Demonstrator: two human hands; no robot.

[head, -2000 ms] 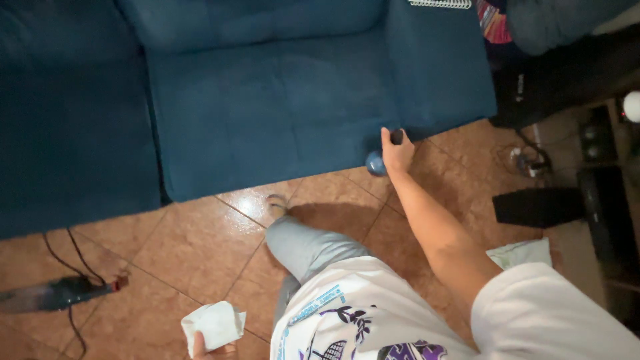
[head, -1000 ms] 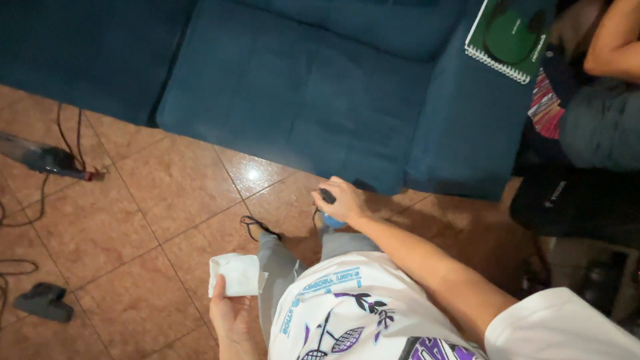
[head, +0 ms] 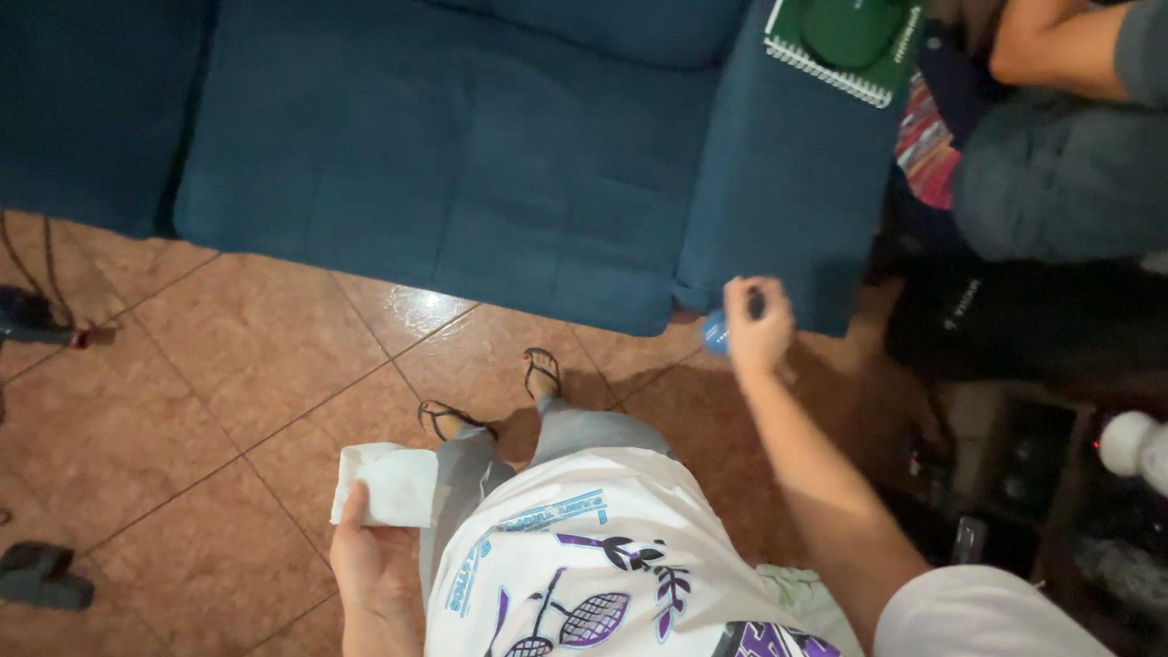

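Observation:
Low in the view, my left hand grips a folded white cloth or paper towel, thumb on top. My right hand is closed around a blue bottle with a dark top; most of the bottle is hidden by the fingers. That hand is over the front corner where the seat of the blue fabric sofa meets its armrest. On the armrest's far part lies a green spiral notebook with a dark round thing on it.
Another person's forearm and grey-clad leg are at the upper right. A black bag or case lies below them. Dark equipment and a white object stand at right. A dark device with cords and a black attachment rest on the tiled floor.
My right hand, with the blue bottle, has moved right from in front of my legs to the armrest's front corner. The left hand still holds the white cloth or towel. The view has shifted.

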